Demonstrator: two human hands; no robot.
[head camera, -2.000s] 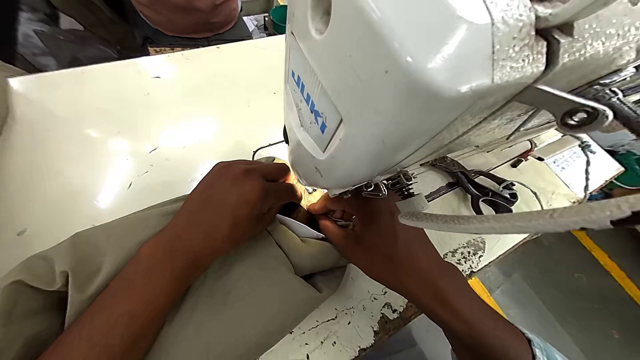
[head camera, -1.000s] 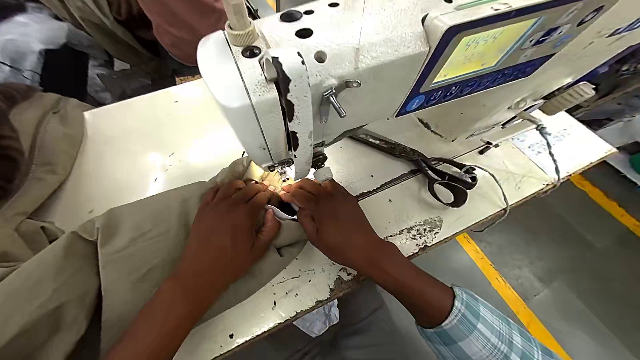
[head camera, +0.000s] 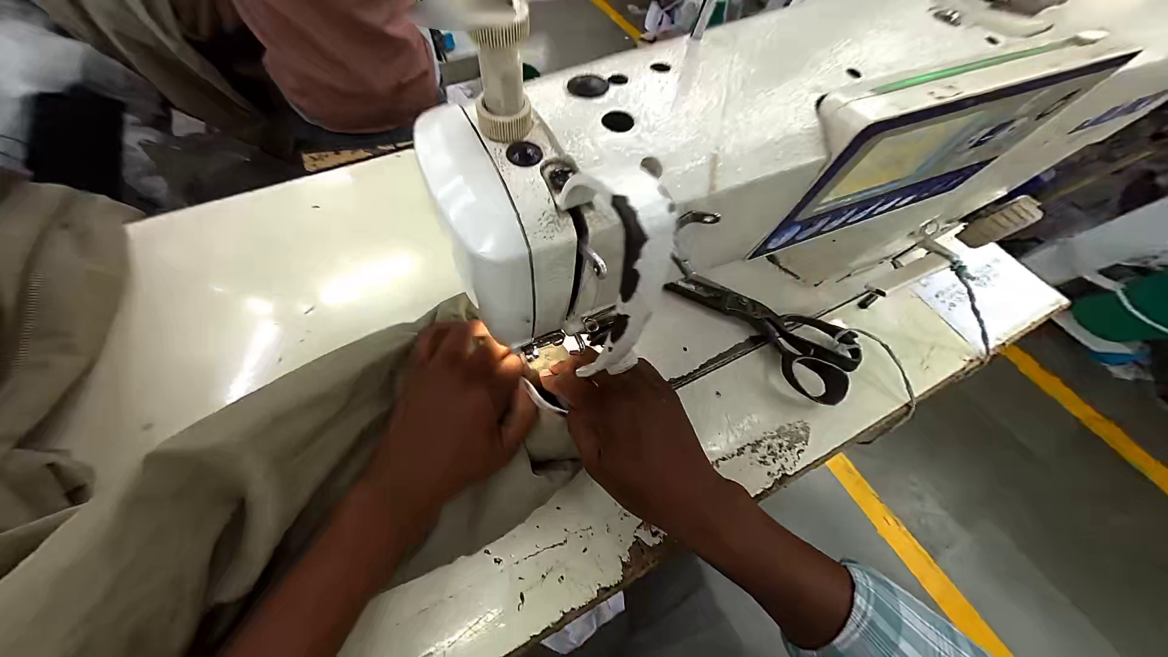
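The khaki cloth garment (head camera: 274, 447) lies across the left of the sewing table and runs up under the head of a white industrial sewing machine (head camera: 493, 228). My left hand (head camera: 456, 411) presses and grips the cloth just left of the lit needle area, fingers bent. On the other side of the needle, my right hand (head camera: 630, 420) pinches the cloth edge near the presser foot (head camera: 547, 344). A strip of white material (head camera: 545, 398) shows between the hands. The needle tip and most fingertips are hidden.
Black-handled scissors (head camera: 776, 333) lie right of the needle, beside a thin cord. A control panel (head camera: 931, 155) is on the machine arm. The worn table edge (head camera: 630, 575) runs below my right wrist. Another person's reddish sleeve (head camera: 338, 64) is beyond the table.
The view has swung a good deal, bringing the control panel and scissors fully into sight. Both hands stay on the cloth at the needle area.
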